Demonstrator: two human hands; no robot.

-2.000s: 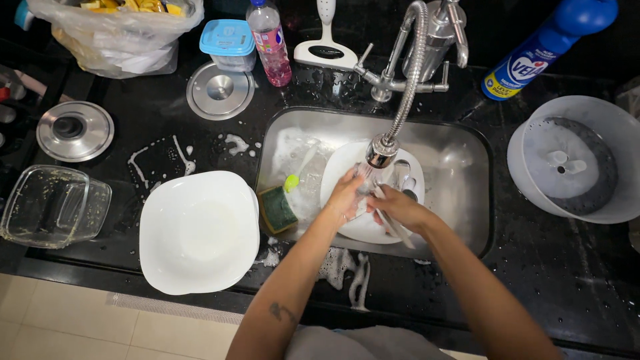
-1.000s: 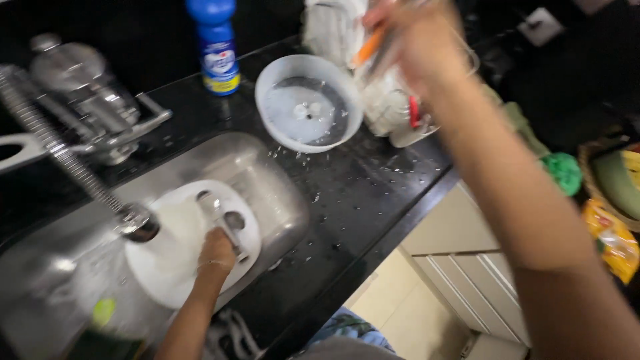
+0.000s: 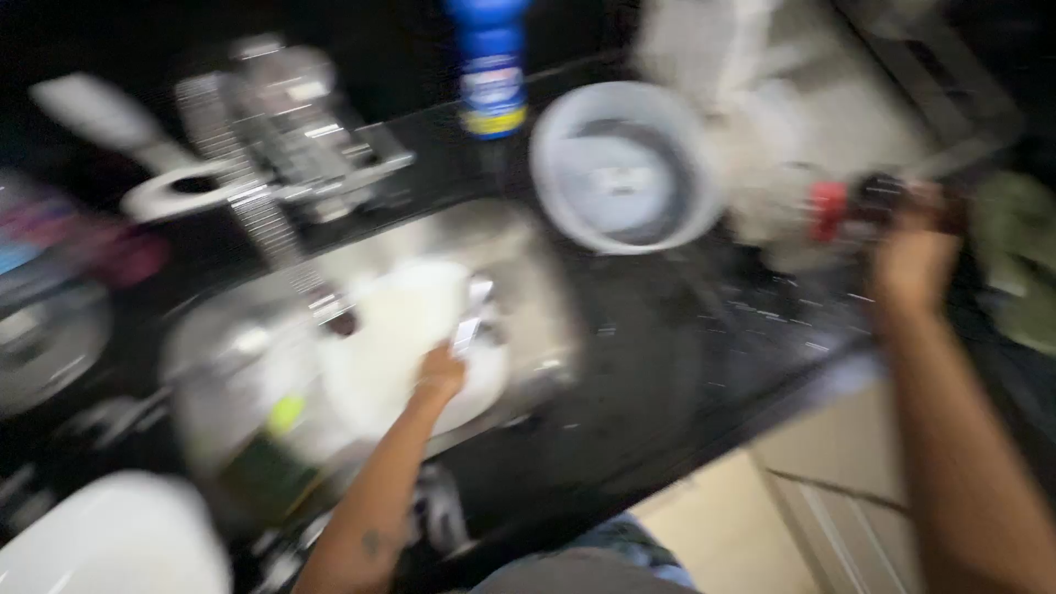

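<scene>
My left hand (image 3: 440, 373) is over a white plate (image 3: 388, 338) in the steel sink (image 3: 536, 272), closed on shiny metal cutlery (image 3: 474, 313). Over the counter's right side, my right hand (image 3: 916, 239) is at the edge of the dish rack, beside a dark object and a red one (image 3: 827, 211); blur hides whether it holds anything. The flexible faucet (image 3: 272, 223) hangs above the plate. A dark green sponge (image 3: 268, 478) and a bright green piece (image 3: 285, 414) lie at the sink's left.
A translucent round tub (image 3: 623, 235) stands right of the sink, with a blue bottle (image 3: 493, 78) behind it. A white dish (image 3: 107, 544) is at lower left, a metal lid (image 3: 49, 355) at far left. A green cloth (image 3: 1019, 256) lies at far right.
The view has swung right since the first frame. My right hand left the sink, was raised with something orange one second ago, and is now lower at the rack. My left hand stays over the plate.
</scene>
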